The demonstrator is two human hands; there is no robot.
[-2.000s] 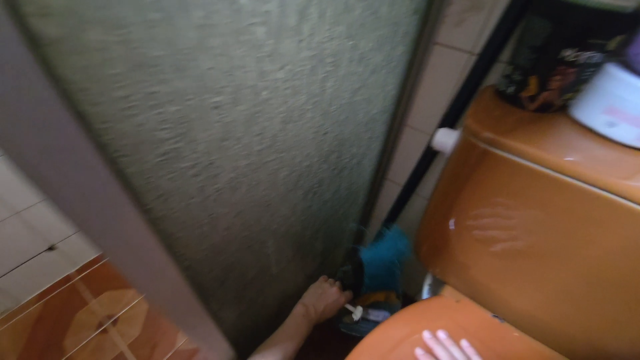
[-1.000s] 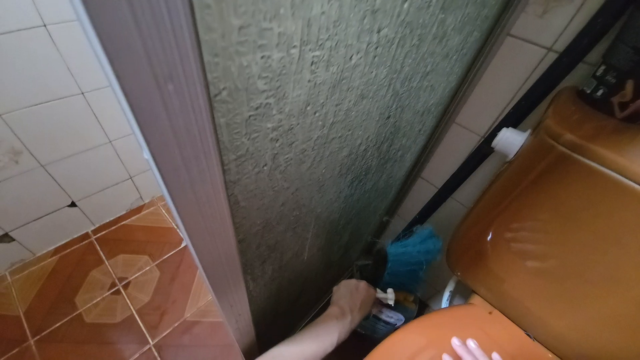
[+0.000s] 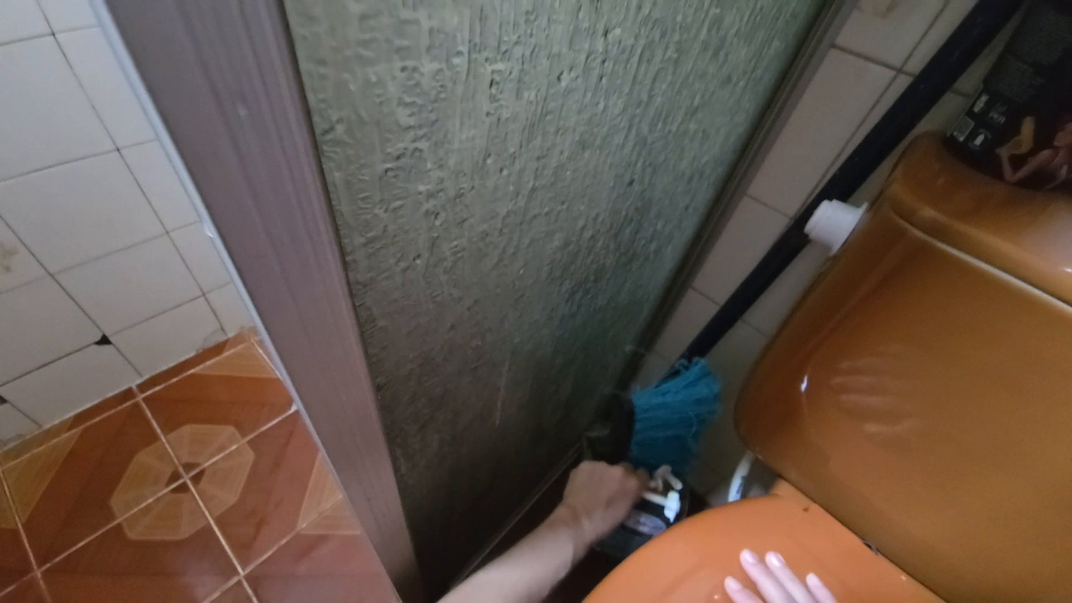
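My left hand [image 3: 605,496] reaches down into the gap between the shower screen and the toilet. Its fingers are curled at a small white plastic piece [image 3: 667,502] above a dark container [image 3: 628,536], whose contents are hard to make out. Whether the fingers grip anything cannot be told. Just behind them are blue broom bristles [image 3: 677,410], with a dark pole [image 3: 754,276] rising behind. My right hand [image 3: 775,578] lies with spread fingers on the orange toilet lid [image 3: 695,561], only its fingers in view.
A textured glass shower panel [image 3: 536,209] in a brownish metal frame [image 3: 251,234] stands left of the toilet. On the right is the orange-brown cistern [image 3: 946,377], with a dark container [image 3: 1022,100] on top and a white fitting [image 3: 835,224] at its side. Patterned floor tiles [image 3: 180,481] lie at left.
The view has swung left, showing more of the tiled floor and wall. My left hand stays low beside the blue bristles, and my right hand remains on the lid.
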